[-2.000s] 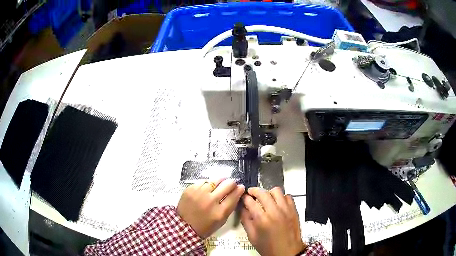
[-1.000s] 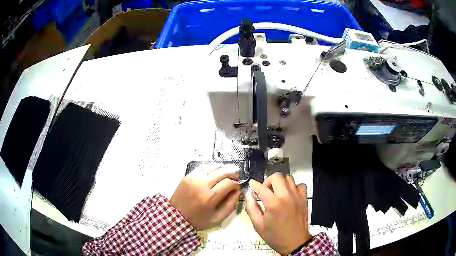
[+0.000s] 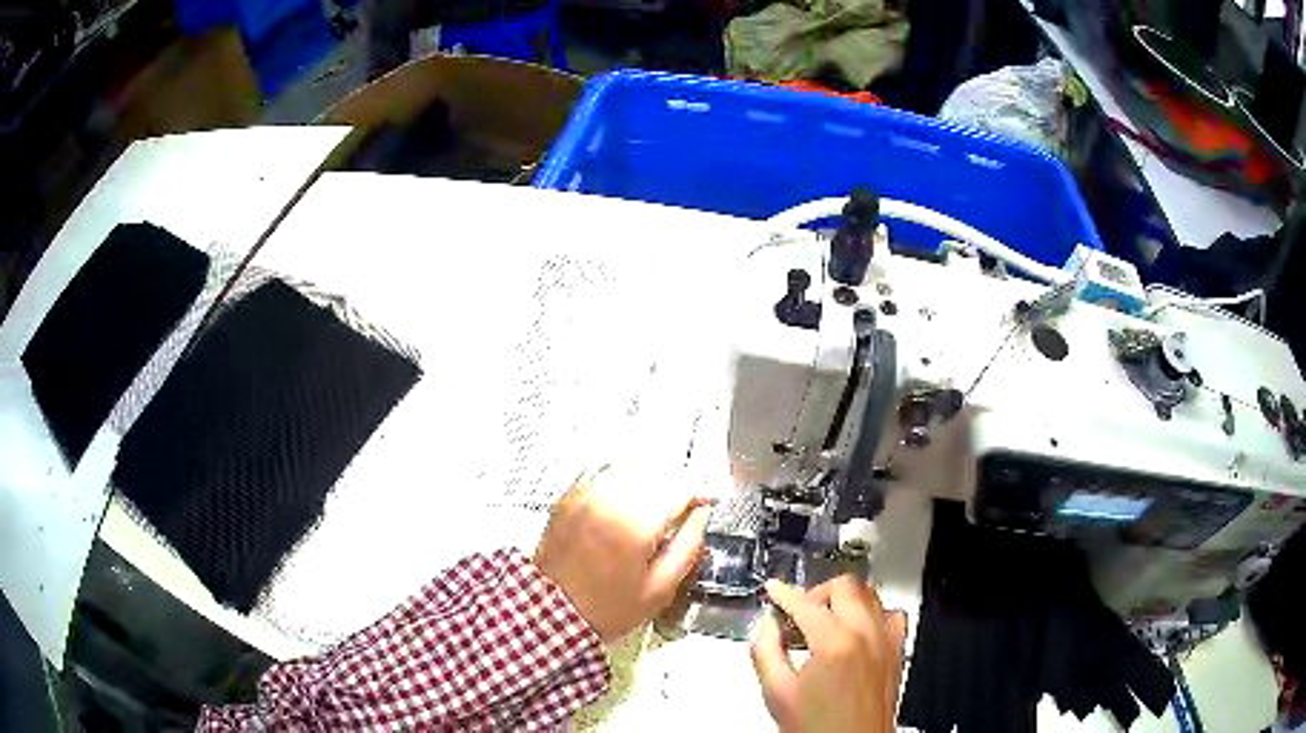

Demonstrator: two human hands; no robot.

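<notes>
The white sewing machine's needle area (image 3: 802, 508) is right of centre, with a shiny metal plate (image 3: 728, 567) in front. My left hand (image 3: 616, 551) is palm down at the plate's left edge, thumb and forefinger close together. My right hand (image 3: 834, 652) is in front of the foot, its fingertips close together at a small dark bit that may be a strip end. Whether either hand grips anything is unclear. See-through grey mesh (image 3: 552, 372) shows faintly on the white surface left of the machine.
Two dark mesh stacks lie at left, one nearer (image 3: 258, 437) and one on the adjoining white board (image 3: 115, 329). Black strips (image 3: 1003, 630) hang below the lit display (image 3: 1103, 506). A blue crate (image 3: 816, 158) and a cardboard box (image 3: 444, 122) stand behind.
The view has swung left and up, so the machine sits lower and further right. My hands have moved apart; the black strip that ran to them from the foot no longer shows clearly.
</notes>
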